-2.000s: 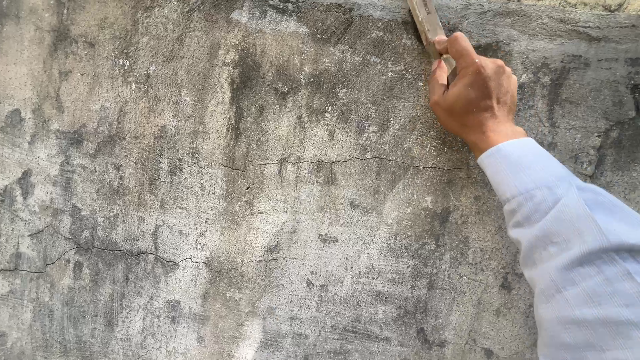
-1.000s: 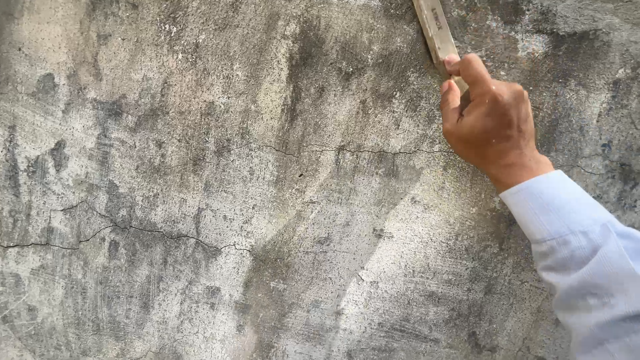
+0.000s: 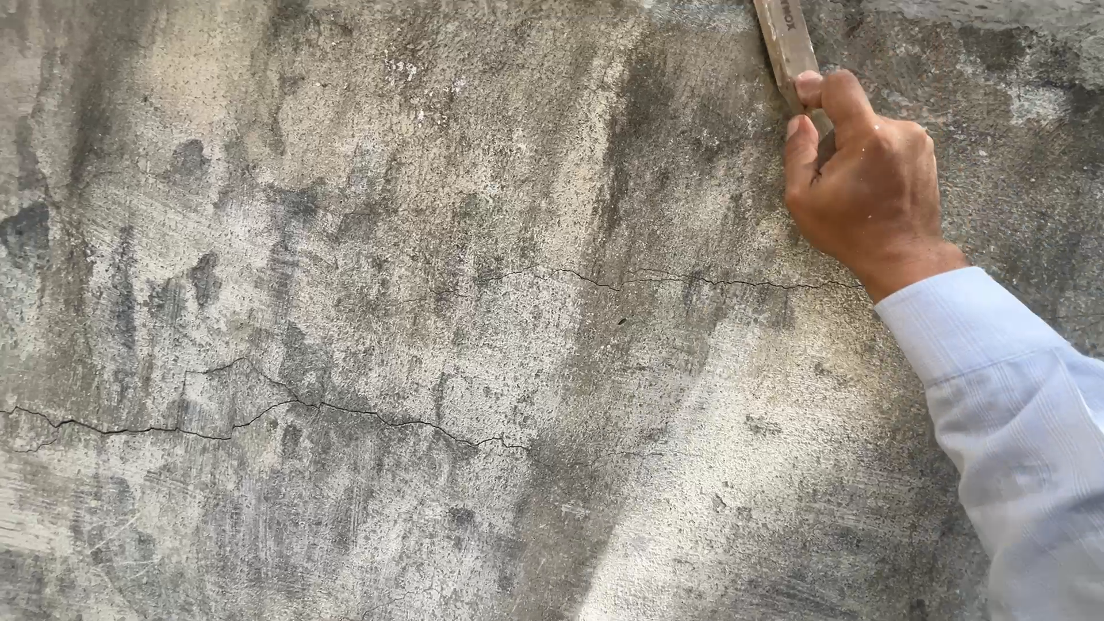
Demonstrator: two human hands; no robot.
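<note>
My right hand (image 3: 871,177), in a light blue long sleeve, grips the lower end of a long, narrow, flat bar (image 3: 787,43) between thumb and fingers at the upper right. The bar is pale and worn, bears some writing and slants up to the left past the top edge, so its upper end is hidden. Behind it is a rough, stained cement-plastered wall (image 3: 414,233); whether the bar touches the wall I cannot tell. My left hand is out of view.
A thin dark crack (image 3: 379,417) runs across the wall's lower left, and a finer crack (image 3: 750,283) reaches toward my right wrist. A bright patch of light (image 3: 690,509) lies low on the wall. A smoother grey band (image 3: 1018,13) shows at the top right.
My right hand keeps its grip on the bar throughout. The light and shadow on the lower wall have changed, with a brighter patch now. The view has shifted a little.
</note>
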